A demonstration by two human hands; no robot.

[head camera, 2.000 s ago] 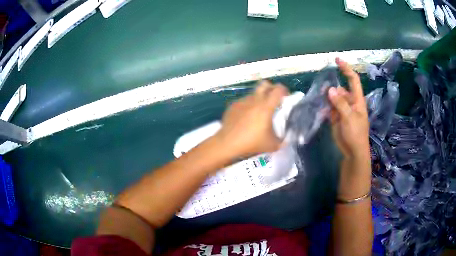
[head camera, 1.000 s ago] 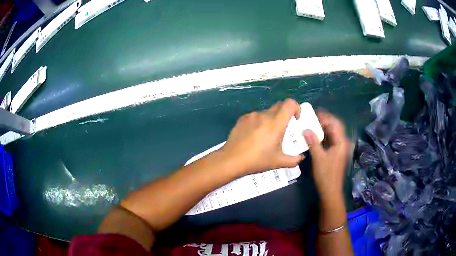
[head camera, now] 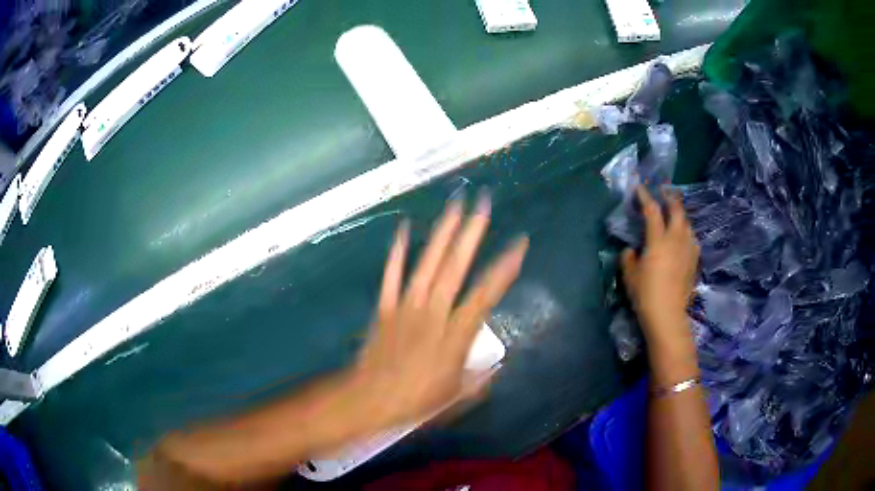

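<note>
My left hand (head camera: 432, 316) is blurred, with its fingers spread, over a white carton (head camera: 486, 349) on the dark green work surface. The hand and forearm hide most of that carton. Its rounded, slotted end shows at the bottom. My right hand (head camera: 662, 261) is at the left edge of the heap of grey-purple bags (head camera: 777, 288). Its fingertips are at a loose crinkled bag (head camera: 626, 213); I cannot tell if they grip it. Another white carton (head camera: 389, 86), plain and round-ended, lies on the green belt with its near end at the white guide rail.
The curved green belt (head camera: 269, 125) carries several white cartons (head camera: 134, 96) at the left and top. The scuffed guide rail (head camera: 230, 254) crosses between belt and work surface. Blue plastic (head camera: 619, 436) is below the bags, a green edge (head camera: 768, 29) behind them. More bags (head camera: 58, 58) are at upper left.
The white carton end is out of my hands. My left hand has opened; my right hand has moved to the bags. A plain carton now lies at the rail. The view has turned.
</note>
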